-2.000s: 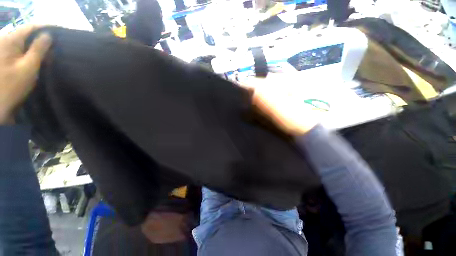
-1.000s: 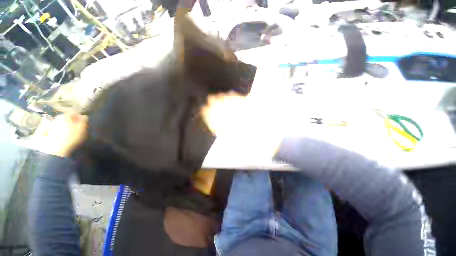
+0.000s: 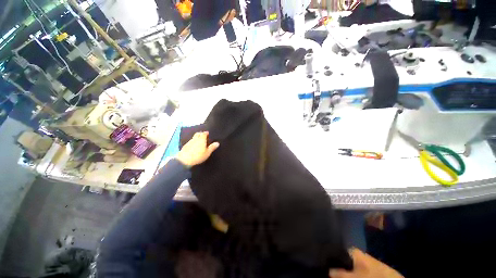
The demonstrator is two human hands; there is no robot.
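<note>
A black garment piece point(image 3: 245, 174) lies over the table's front edge and hangs toward my lap, left of the sewing machine head point(image 3: 359, 103). My left hand point(image 3: 198, 150) rests on its upper left part, thumb and fingers apart; whether it pinches the cloth is unclear. My right hand point(image 3: 365, 264) is at the bottom edge of the picture, partly cut off, gripping the lower right corner of the cloth. Small snips point(image 3: 360, 154) with orange handles and shears point(image 3: 441, 163) with green and yellow loops lie on the white table, right of the cloth.
A ruled tape strip point(image 3: 413, 196) runs along the table's front edge. A black band point(image 3: 383, 80) wraps the machine arm. Dark cloth point(image 3: 272, 61) lies behind. A phone with a purple-pink screen point(image 3: 132, 141) and another machine point(image 3: 90, 127) stand at the left. A person's dark clothing point(image 3: 209, 19) shows at the back.
The garment piece has gone from being held up at the left to lying over the table edge. My left hand has moved right onto it; my right hand has moved down to its lower corner.
</note>
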